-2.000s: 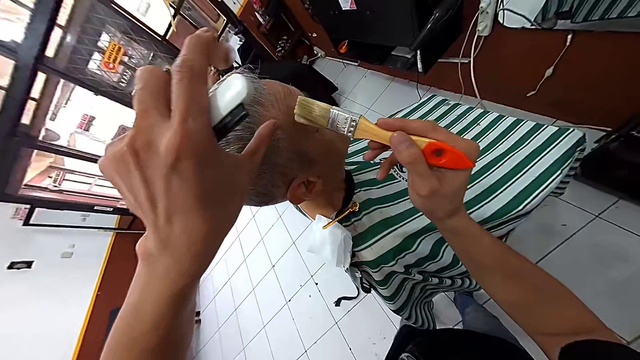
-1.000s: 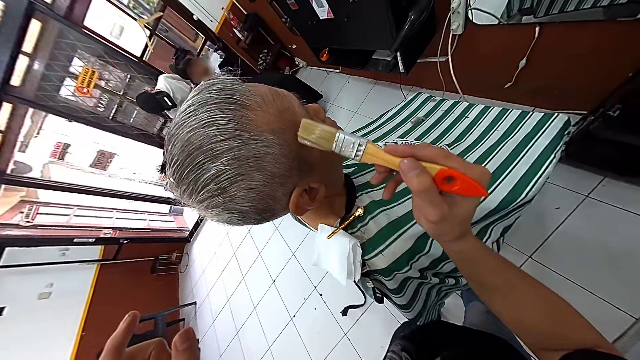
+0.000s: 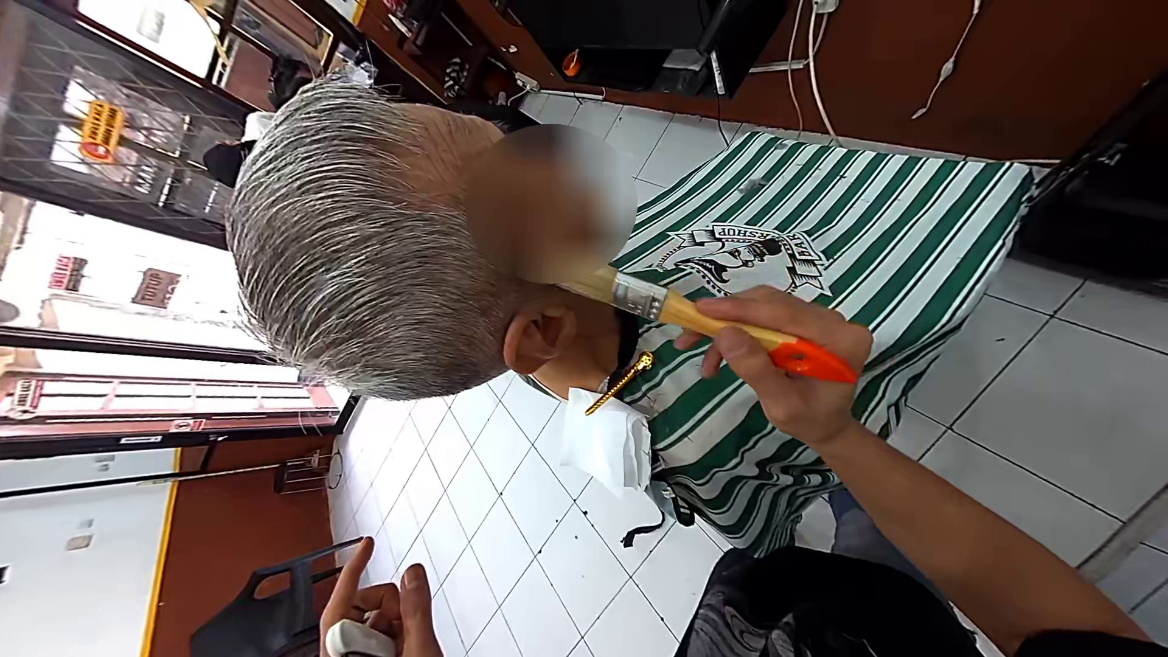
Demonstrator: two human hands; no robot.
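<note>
My right hand (image 3: 789, 356) grips the wooden handle of a flat paintbrush (image 3: 680, 310) with an orange-red end. Its pale bristles are at the side of a seated person's face, in front of the ear; the blur hides whether they touch. The person's grey hair (image 3: 356, 237) is combed back. A green-and-white striped barber cape (image 3: 876, 237) covers the body. White tissue (image 3: 607, 443) lies at the neck, beside a gold-coloured clip (image 3: 620, 383). At the bottom edge my left hand (image 3: 383, 593), partly cut off, holds a white object (image 3: 359, 639), mostly out of view.
The view is turned sideways. A dark plastic chair (image 3: 265, 602) stands beyond my left hand on the tiled floor (image 3: 511, 547). White cables (image 3: 812, 73) hang along the brown wall at the top. Another person in a dark cap (image 3: 224, 162) is partly visible behind the head.
My left hand, earlier raised in front of the person's head with a white object, has dropped to the bottom edge. My right hand still holds the brush near the face.
</note>
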